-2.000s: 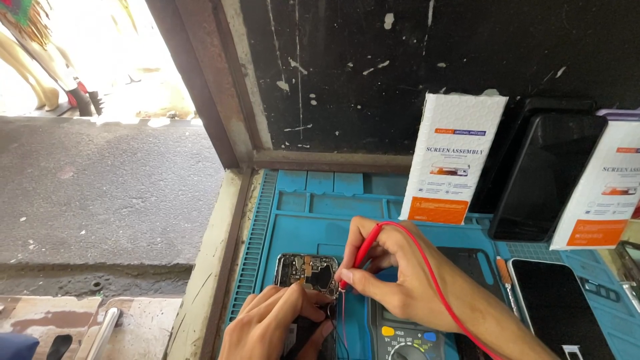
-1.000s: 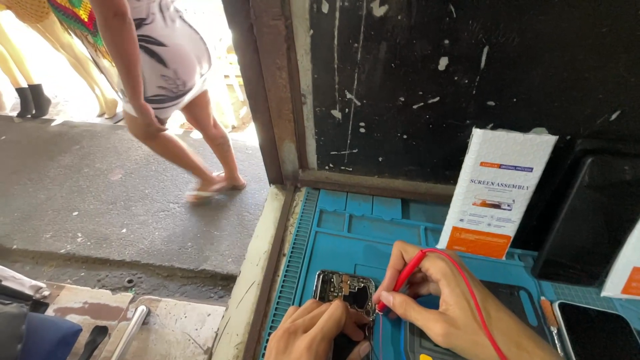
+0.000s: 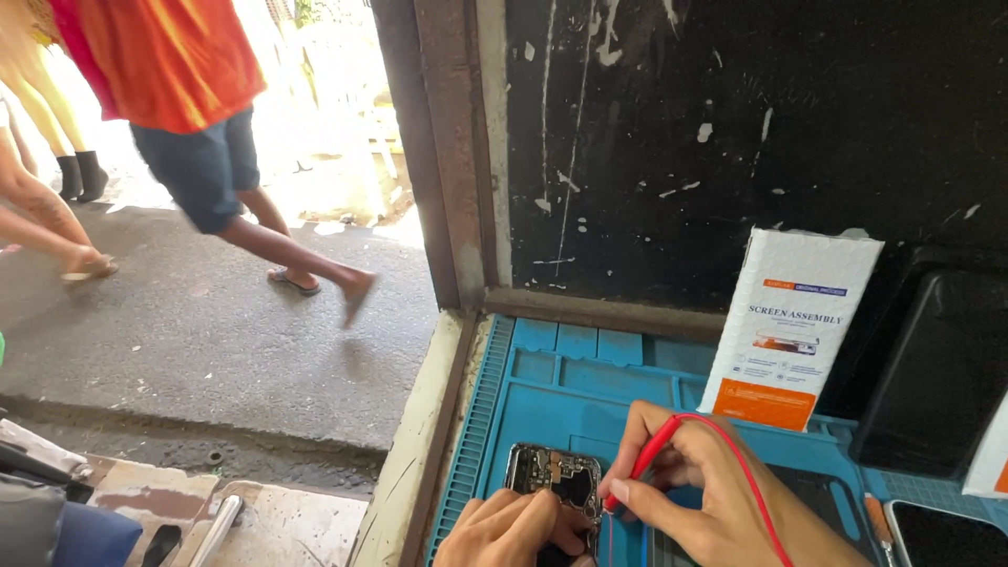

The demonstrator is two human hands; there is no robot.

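An opened smartphone (image 3: 556, 472) with its circuit board showing lies on the blue silicone repair mat (image 3: 543, 402), at the bottom middle. My left hand (image 3: 512, 531) rests over its lower part, fingers bent; what the fingertips hold there is hidden. In my right hand (image 3: 701, 488) is a red multimeter probe (image 3: 652, 450), held like a pen, its tip by the phone's right edge. A thin wire hangs beside that tip. The probe's red lead runs over the back of my right hand. Under my right wrist a dark device is partly covered.
A white screen assembly box (image 3: 795, 339) leans on the black wall, beside a dark panel (image 3: 921, 378). A second phone (image 3: 945, 535) and a small orange-handled tool (image 3: 878, 520) lie at the lower right. Past the frame post (image 3: 457, 157) people walk on the pavement.
The view has swung left. A person in an orange top is now striding by outside; the one in a patterned garment has moved left. Both hands stay at the phone, the probe still held.
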